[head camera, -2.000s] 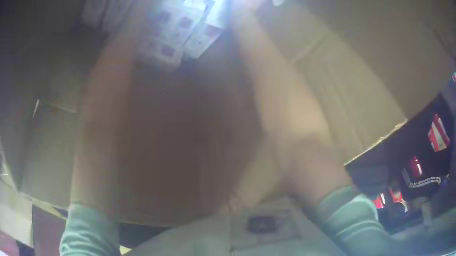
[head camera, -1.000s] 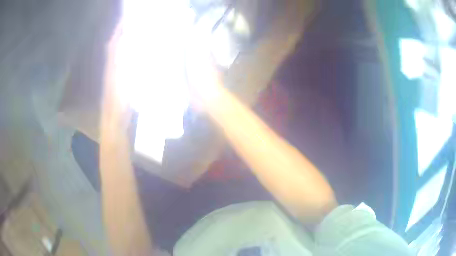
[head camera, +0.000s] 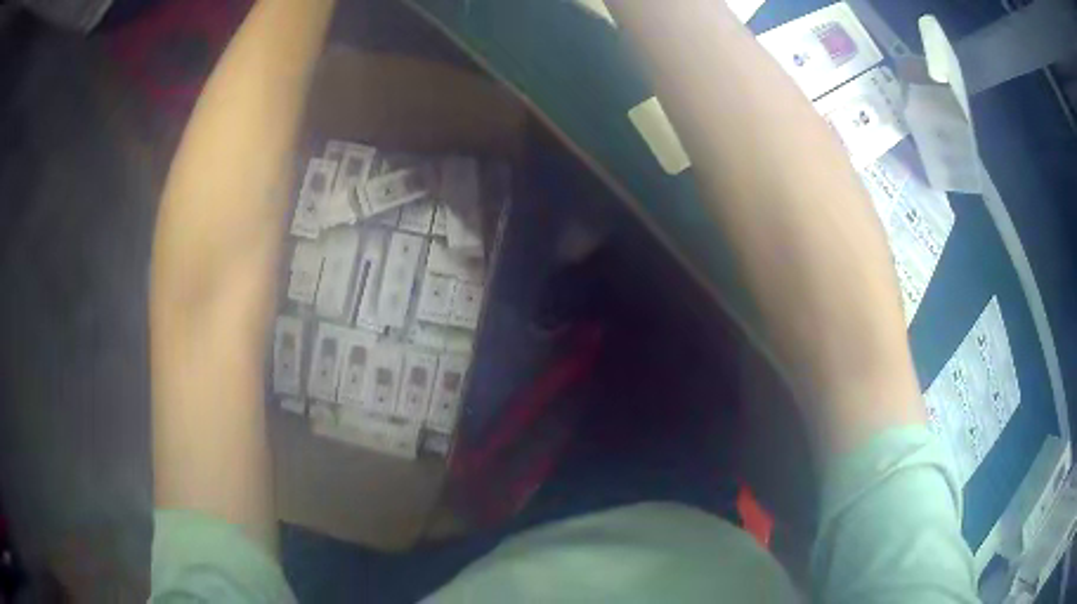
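Both of my forearms reach up to the top edge of the picture, and both hands are cut off there, so what they hold is hidden. My left forearm passes over the left side of an open brown carton point(head camera: 354, 496). Many small white boxes point(head camera: 390, 277) lie inside it, in rows, with a few tilted on top. My right forearm crosses the green workbench point(head camera: 567, 118). White boxes point(head camera: 827, 53) with a dark-red mark lie on the bench at upper right. Label sheets point(head camera: 974, 378) lie beyond my right forearm.
A small pale piece point(head camera: 659, 135) lies on the bench left of my right forearm. A white box with a raised flap point(head camera: 942, 130) stands at the bench's right side. A red thing point(head camera: 537, 425) shows in the dark below the bench. More white boxes point(head camera: 1045, 507) are at lower right.
The view has swung from the carton's inside to the bench and the carton at left. The bright white things at my hands are out of view. Both arms now reach past the top edge.
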